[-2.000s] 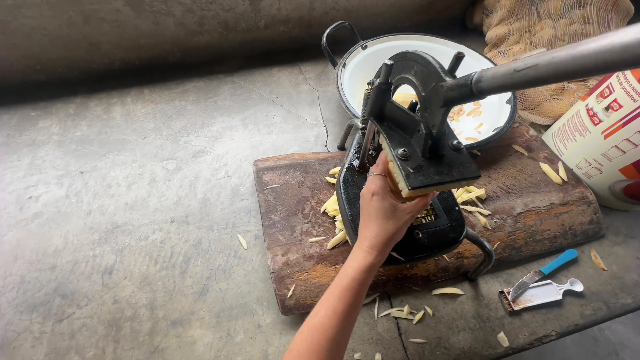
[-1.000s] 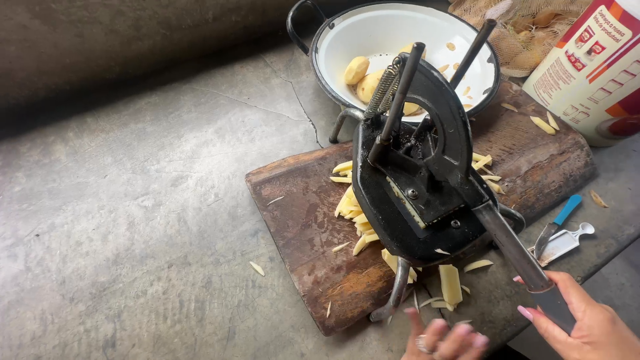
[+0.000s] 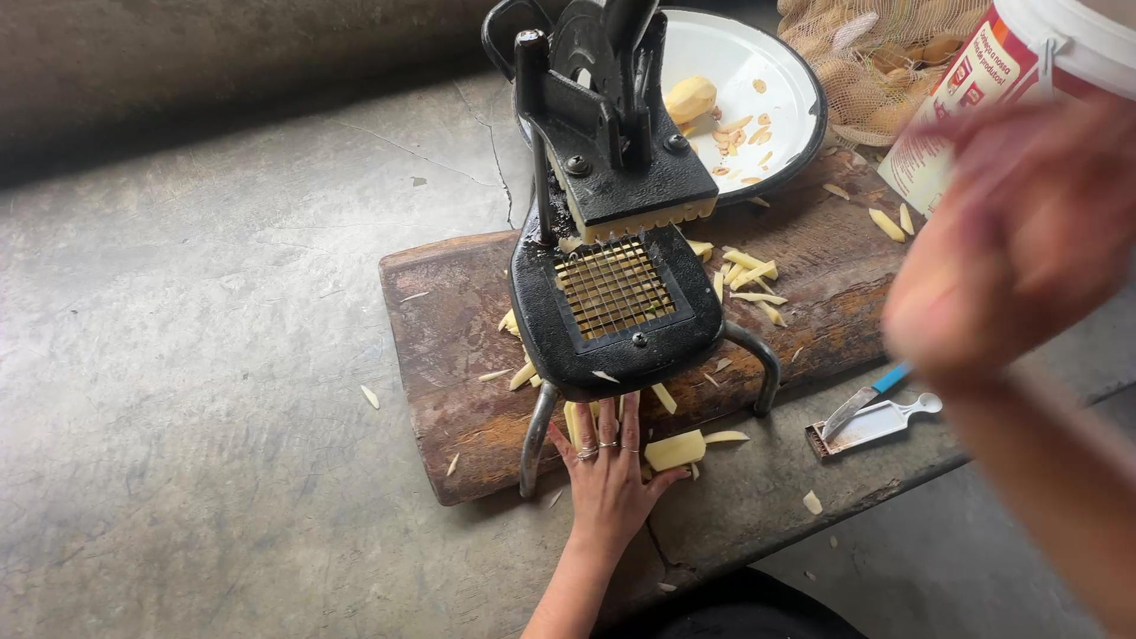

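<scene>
A black metal potato chipper [image 3: 621, 204] stands on a thick wooden board, its lever raised and its pusher block lifted above the cutting grid [image 3: 616, 288]. My left hand [image 3: 612, 461] lies palm down at the board's front edge, fingers spread and tips hidden under the cutter's front rim among cut potato sticks [image 3: 572, 422]. Beside its thumb lies a thicker potato piece [image 3: 674, 450]. My right hand [image 3: 1003, 231] is raised at the right, blurred by motion; whether it grips anything is not clear. More potato sticks [image 3: 750, 271] lie to the right of the cutter.
Behind the cutter is a white enamel basin [image 3: 781, 80] with a peeled potato [image 3: 690, 99] and scraps. A mesh sack of potatoes [image 3: 874, 71] and a white bucket [image 3: 1069, 44] stand back right. A blue-handled knife [image 3: 856, 408] rests on a white peeler or grater [image 3: 874, 428] near the counter's edge.
The cutter's lever has gone from lowered to raised. My right hand held it one second ago and is now up at the right. My left hand has moved in under the cutter's front.
</scene>
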